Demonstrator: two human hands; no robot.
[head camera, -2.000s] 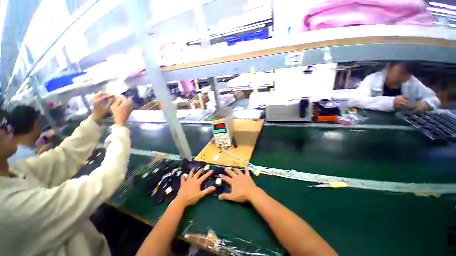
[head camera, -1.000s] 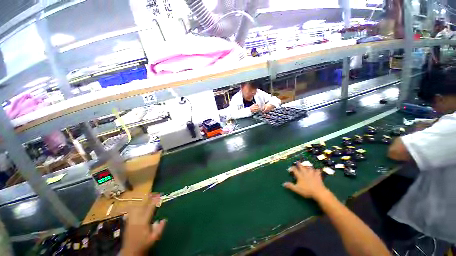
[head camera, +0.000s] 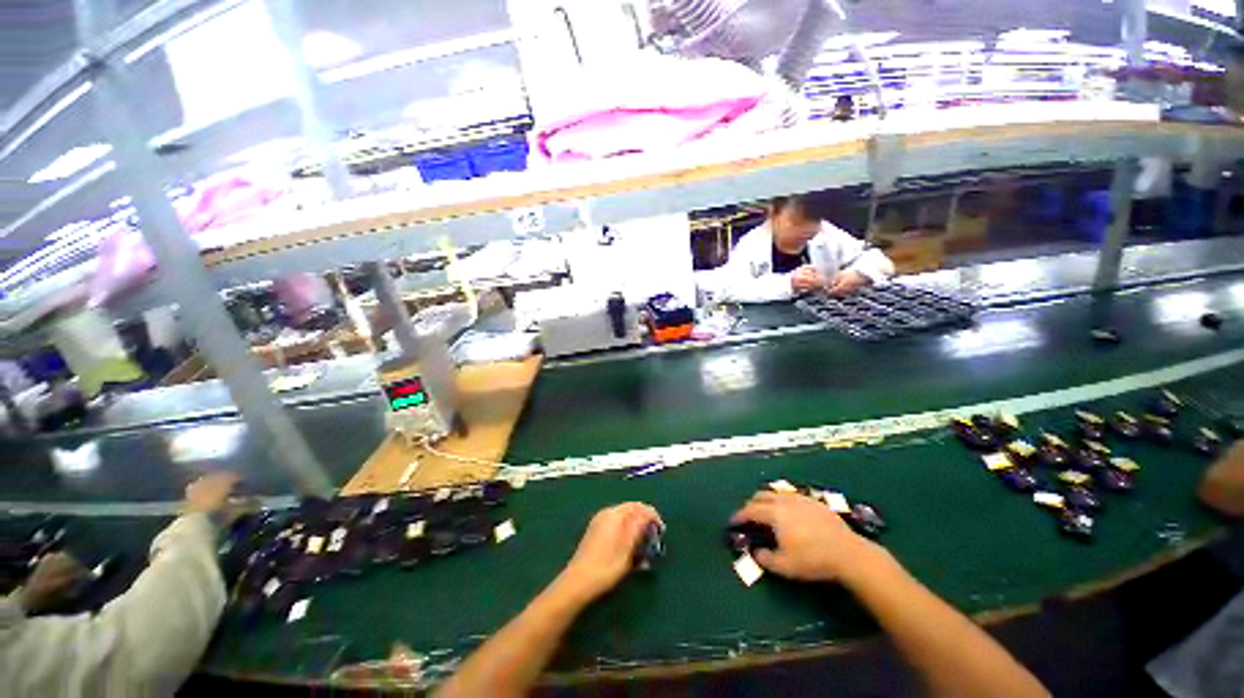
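My left hand [head camera: 617,543] is closed around a small black unit [head camera: 652,543] over the green work surface [head camera: 587,614]. My right hand [head camera: 798,536] lies palm down over a small cluster of black units; one unit [head camera: 864,518] shows to its right. A white tab [head camera: 746,567] sticks out below its fingers, and more pale tabs show above it. How many units are under my right hand is hidden. A dense pile of black units [head camera: 389,529] with white tabs lies to the left. A looser cluster of black units [head camera: 1057,464] with yellow and white tabs lies to the right.
A power supply [head camera: 408,398] stands on a wooden board [head camera: 471,434] behind the left pile. A white strip [head camera: 709,447] runs along the surface. A coworker's sleeve [head camera: 123,620] reaches in at left, and another person's hand [head camera: 1224,480] is at right. Opposite, someone sits at a black tray [head camera: 887,311].
My right hand has drawn a few units away from the right cluster towards the middle. My left hand has moved right from beside the left pile and holds a unit. The view has turned back left.
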